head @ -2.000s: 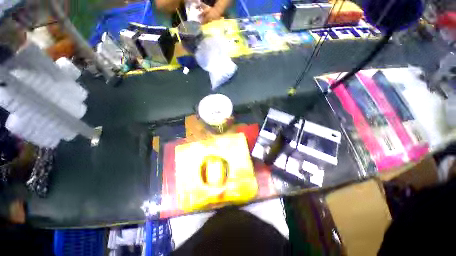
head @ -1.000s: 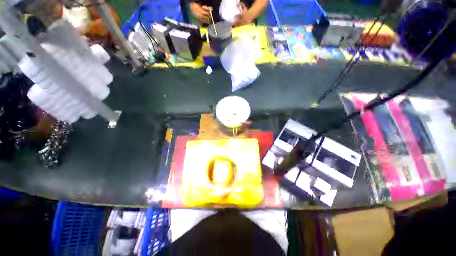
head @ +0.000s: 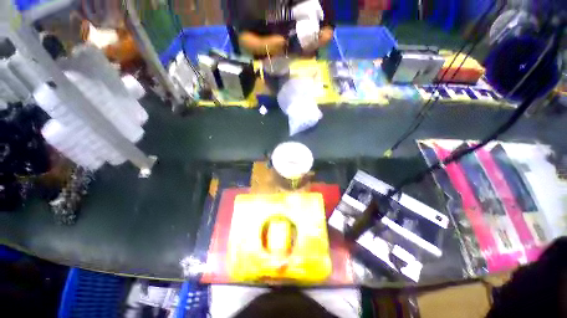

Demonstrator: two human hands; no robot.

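Neither of my hands is clearly in view. The yellow padded fixture (head: 252,239) lies on the red mat (head: 217,251) nearest in front of me, and its round central hole shows nothing clearly held in it. The round tin (head: 292,159) stands just behind the fixture. The dark electric screwdriver (head: 365,223) hangs on its cable over the white-and-black boxes (head: 424,238), right of the fixture. A dark blurred shape fills the lower right corner; I cannot tell what it is.
Stacked white parts (head: 96,118) stand at the left behind a metal post. Pink printed sheets (head: 472,205) lie at the right. A clear plastic bag (head: 301,112) is behind the tin. A blue crate (head: 93,295) sits below the bench edge. Across the bench a person's hands (head: 261,45) hold a white part.
The view has shifted, so the bench items appear lower in the picture. The dark shape at the lower right reaches higher than before. The fixture and tin keep their places on the bench.
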